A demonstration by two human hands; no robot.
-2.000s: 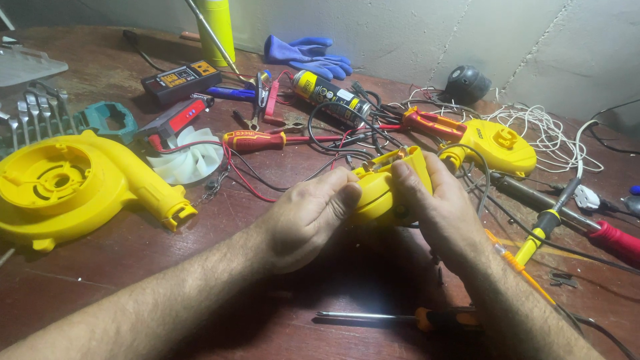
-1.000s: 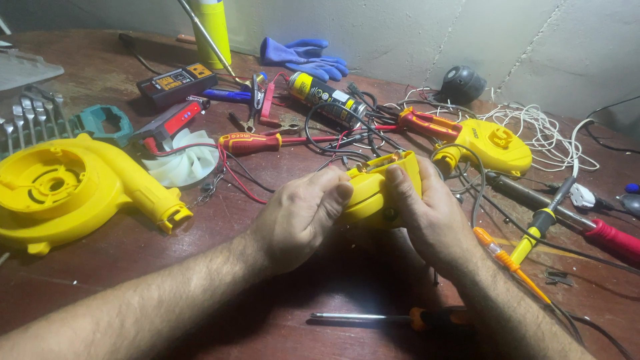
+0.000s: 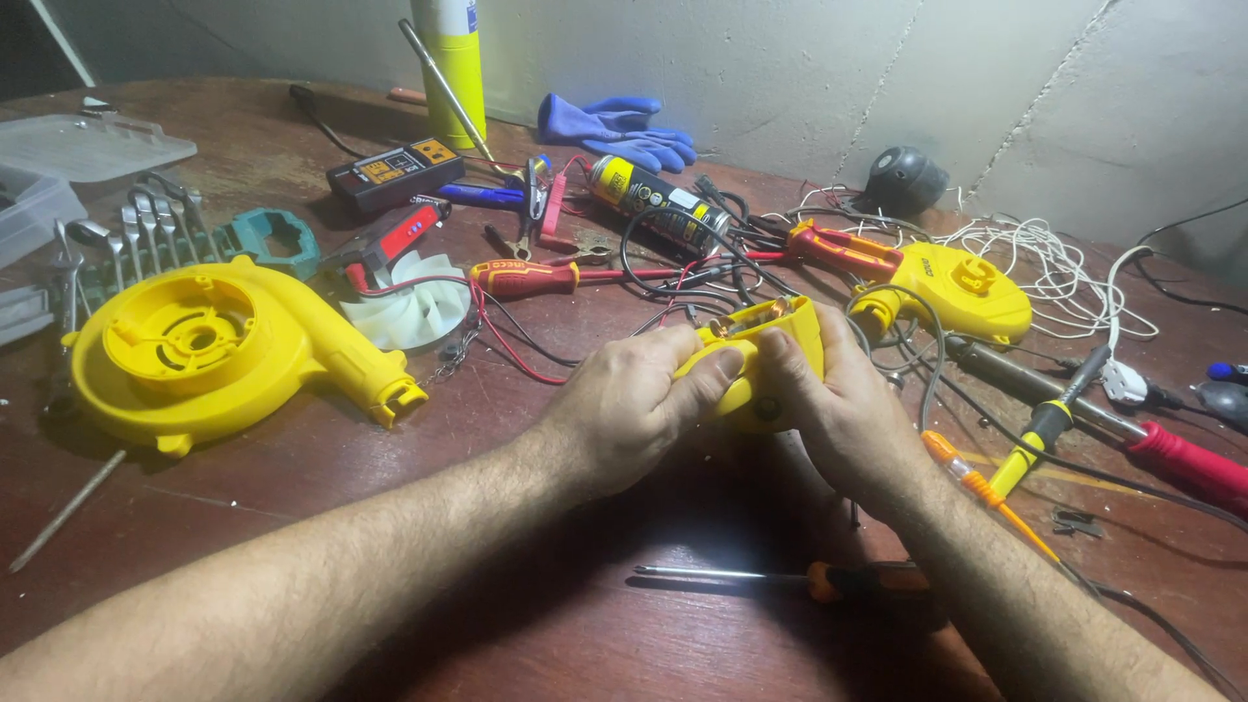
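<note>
Between both hands, above the middle of the table, is a yellow plastic housing part (image 3: 749,388) with copper-coloured windings showing at its upper opening. My left hand (image 3: 639,405) grips its left side, thumb on top. On the right side, my right hand (image 3: 843,409) is closed around it, with the thumb on the near face. Dark cables lie behind the part. A yellow blower housing (image 3: 312,327) lies to the left, beside a white fan impeller (image 3: 414,304). Below the hands rests a screwdriver with an orange and black handle (image 3: 824,582), partly behind my right forearm.
Further back lie a red-handled screwdriver (image 3: 526,279), a spray can (image 3: 663,207), pliers (image 3: 532,210), a multimeter (image 3: 395,174) and blue gloves (image 3: 614,132). To the right are another yellow housing (image 3: 965,292), a soldering iron (image 3: 1175,458) and tangled white cable (image 3: 1053,263). Wrenches (image 3: 146,229) stand at left.
Both hands keep hold of the yellow part, which has tilted a little between them. The things lying on the table have not plainly moved.
</note>
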